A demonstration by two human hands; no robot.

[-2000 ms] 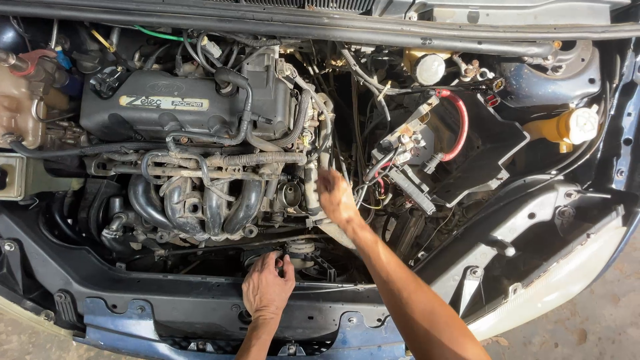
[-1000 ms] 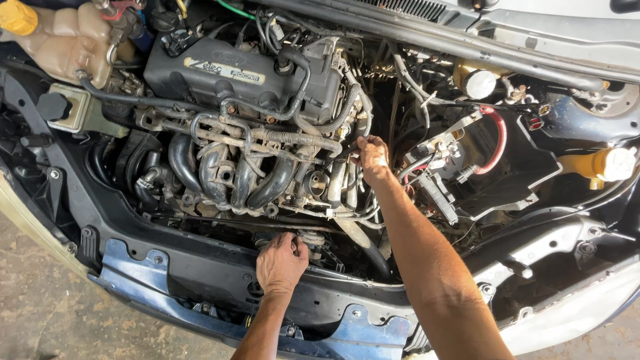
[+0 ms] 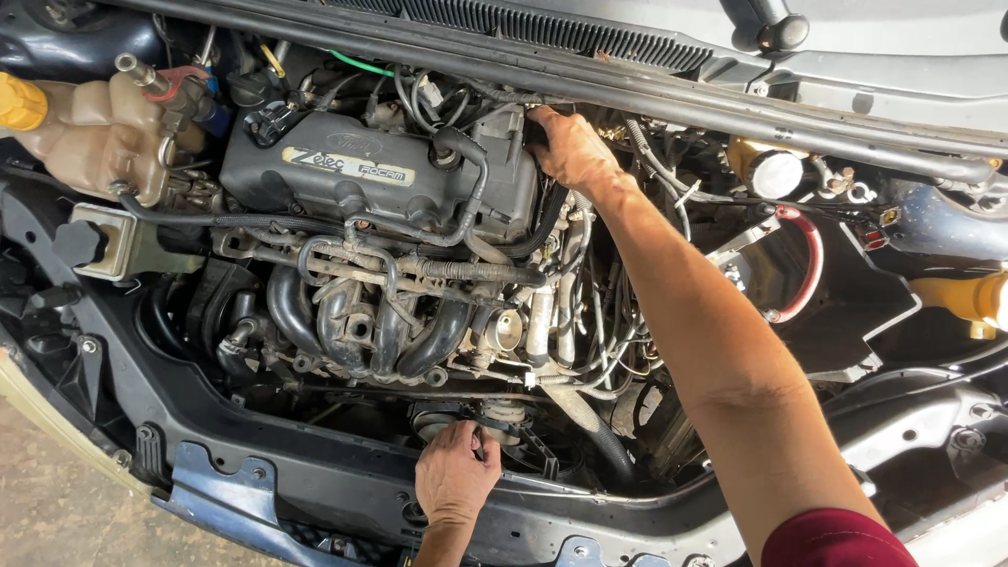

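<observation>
My right hand (image 3: 573,150) reaches across the engine bay to the rear right corner of the black plastic engine cover (image 3: 378,169); its fingertips are hidden behind the cover's edge, so I cannot tell what they touch. Near the front crossmember (image 3: 331,488), my left hand (image 3: 457,472) has its thumb and forefinger close together by the radiator fan area, and something small and dark shows between them. Behind it lies a round metal part (image 3: 504,411). The black intake manifold pipes (image 3: 386,335) and a round throttle opening (image 3: 505,329) sit between the two hands.
A coolant tank (image 3: 94,130) with a yellow cap stands at the left. Wiring (image 3: 606,354) hangs loose right of the engine. A red cable (image 3: 811,268) curves beside the black battery tray (image 3: 835,315). The cowl edge (image 3: 551,67) runs along the back.
My right hand has moved from the wiring and hoses beside the engine back to the rear corner of the engine cover. My left hand remains at the front crossmember.
</observation>
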